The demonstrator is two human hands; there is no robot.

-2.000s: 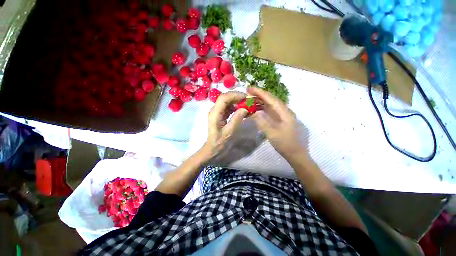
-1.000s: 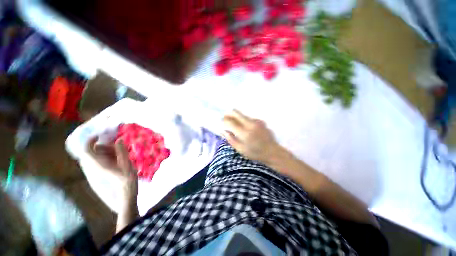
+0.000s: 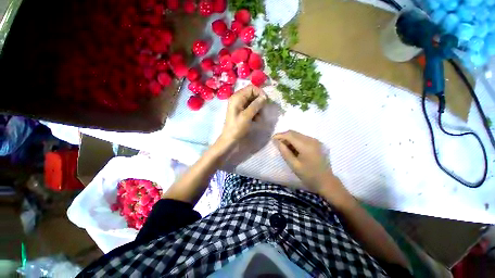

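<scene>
Loose red artificial strawberries (image 3: 240,55) lie on the white-covered table, left of a cluster of green leaf caps (image 3: 298,79). My left hand (image 3: 239,117) is just below the red fruits, thumb and fingers brought together. My right hand (image 3: 308,157) is lower and to the right over the table, fingers curled with thumb and fingertips close together. No object shows clearly in either hand; something tiny between the fingertips cannot be ruled out. Strawberries with green tops (image 3: 137,200) lie in the open white bag (image 3: 95,209) below the table edge at left.
A large carton (image 3: 172,103) of red fruits stands at upper left. A blue glue gun (image 3: 434,68) rests nozzle-first on a whitish cup (image 3: 395,46) on brown cardboard (image 3: 336,35). Its black cord (image 3: 484,157) loops at right. Light-blue balls (image 3: 461,24) are at upper right.
The strawberry in my fingers two seconds ago is gone from them. My left hand went over the white bag and is now back above the table. The view swung left and back.
</scene>
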